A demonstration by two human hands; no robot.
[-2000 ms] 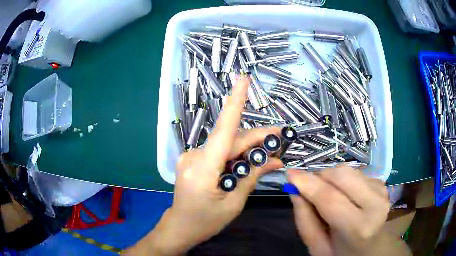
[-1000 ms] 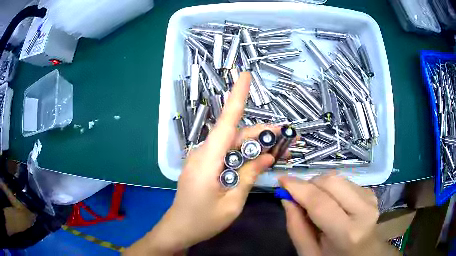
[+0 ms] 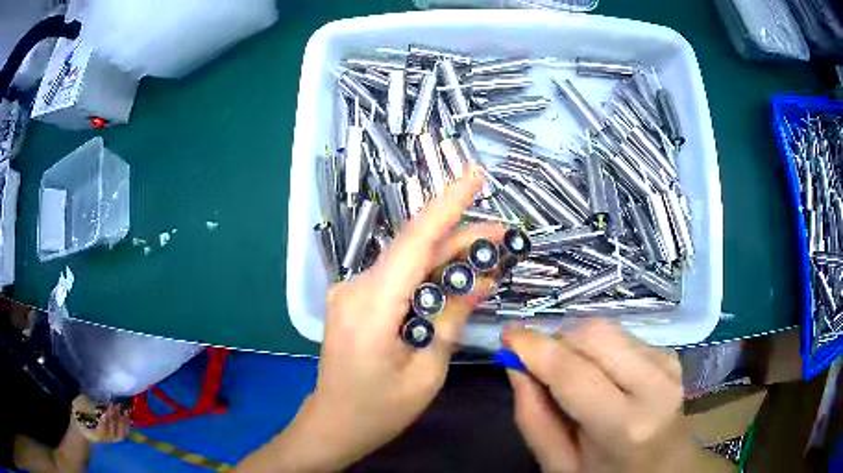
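Observation:
My left hand (image 3: 379, 323) holds several steel cylindrical assemblies (image 3: 458, 277) in a slanting row, their black ends with pale centres facing me. Its index finger points up over the white tray (image 3: 303, 185). My right hand (image 3: 601, 397) is just right of them, near the tray's front edge, with the blue-handled tool (image 3: 508, 359) pinched between thumb and fingers. The tool's tip is too blurred to make out. Loose steel assemblies (image 3: 555, 189) lie heaped in the tray. My fingers hide the barrels of the held ones.
A small clear tub (image 3: 109, 208) stands left, with white bits beside it. A white device box (image 3: 79, 92) with a red-lit switch is at upper left. A blue bin (image 3: 795, 231) of metal parts is at right. Another person's hand (image 3: 113, 423) shows at lower left.
The assemblies in my left hand have shifted and turned slightly. My right hand and the tool have moved a little left. Another person's hand has appeared at lower left.

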